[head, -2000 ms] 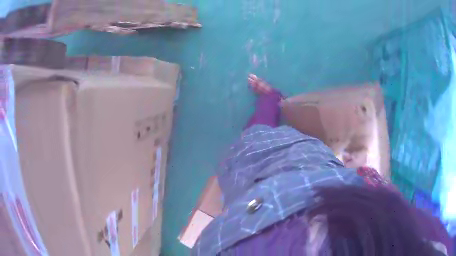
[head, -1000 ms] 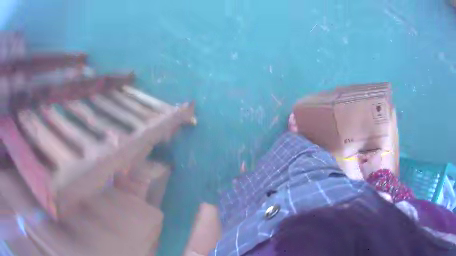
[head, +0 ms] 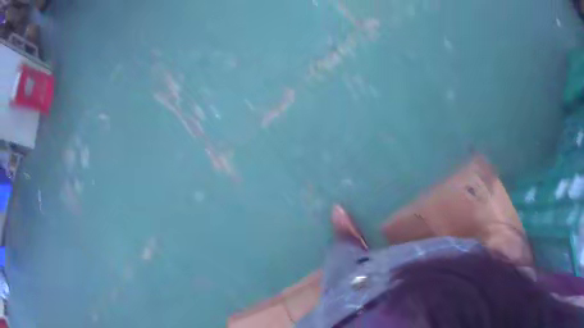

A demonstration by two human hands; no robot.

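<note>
A brown carton bundle [head: 458,205] hangs or stands at my right side, its lower part hidden by my checked shirt. Part of another brown carton piece [head: 282,307] shows at my left side, cut off by the bottom edge. My right hand is not in view, and neither is my left hand. What holds either bundle cannot be seen. The picture is blurred.
A foot [head: 346,224] shows in front of my shirt on the scuffed green floor [head: 211,211]. Green plastic crates [head: 554,205] stand at the right edge. At the left edge are a white surface [head: 19,96] with a red item [head: 35,88] and blue things.
The pallet and boxes at the left have gone out of view, and more floor shows. Both carton pieces sit lower in the picture. My right hand, seen at the yellow strap before, is now out of sight.
</note>
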